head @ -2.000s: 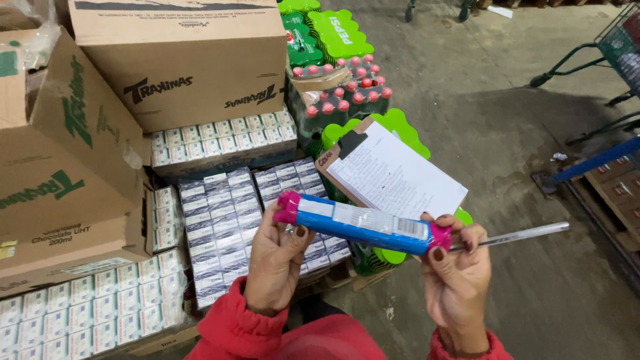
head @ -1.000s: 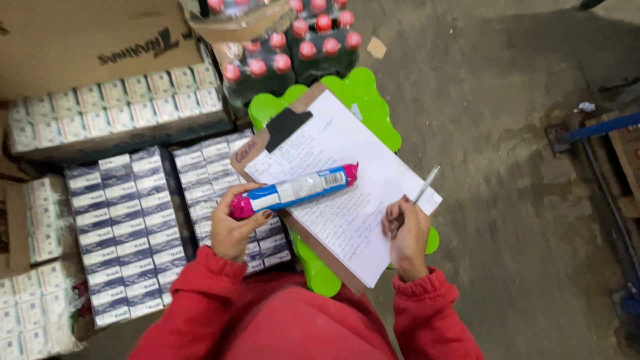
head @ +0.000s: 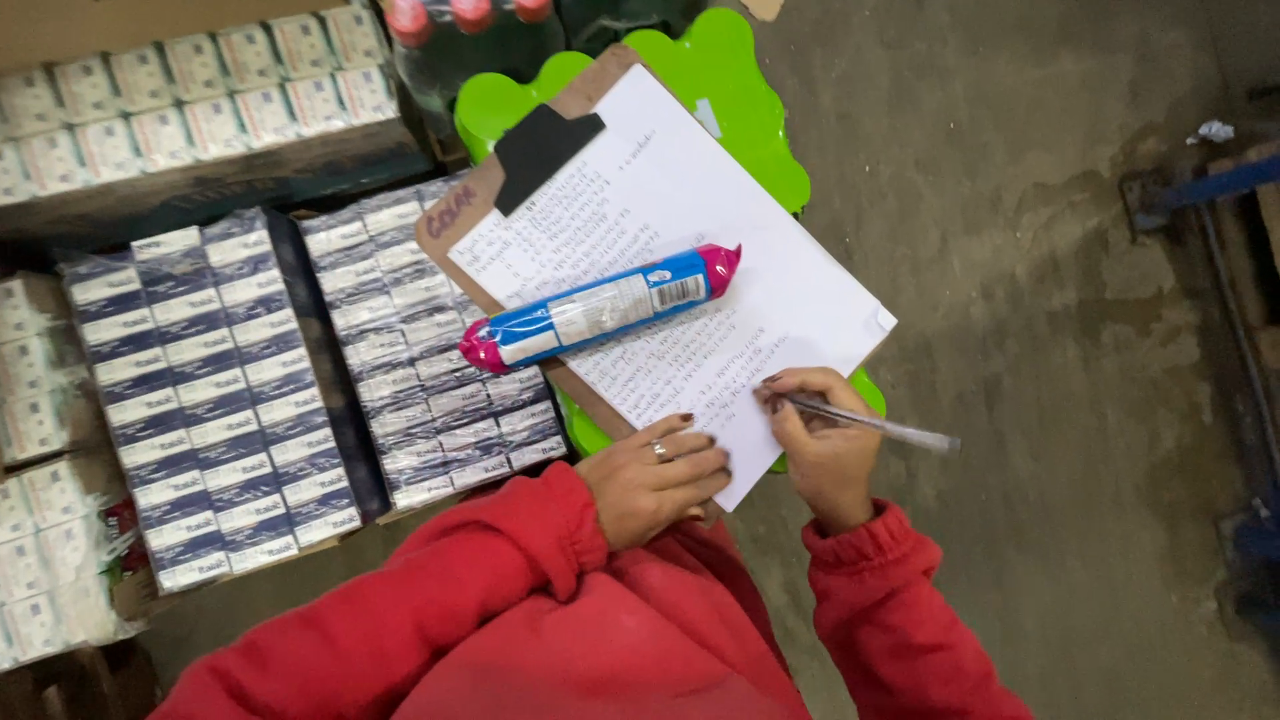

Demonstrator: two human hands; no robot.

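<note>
A wooden clipboard point(head: 453, 225) with a black clip point(head: 548, 158) holds white paper point(head: 790, 290) covered partly in handwriting. It rests on bright green shrink-wrapped packs point(head: 765, 130). Across the sheet lies a blue cookie packet point(head: 605, 308) with pink ends, which no hand touches. My left hand point(head: 660, 475), with a ring on one finger, lies on the paper's lower edge, fingers slightly bent. Between the fingers and thumb of my right hand point(head: 825, 440) is a clear pen point(head: 895, 432), its writing end at the paper beside several written lines.
Plastic-wrapped blue and white cartons point(head: 215, 400) stand in trays at the left, with more cartons point(head: 200, 100) in a box behind. Bottles with red caps point(head: 470, 15) are above the clipboard. Concrete floor point(head: 1000, 400) shows at the right, beside a blue metal frame point(head: 1220, 185).
My left hand has let go of the cookie packet, which now lies on the paper, and has moved to the sheet's lower edge. My right hand has brought the pen down to the page.
</note>
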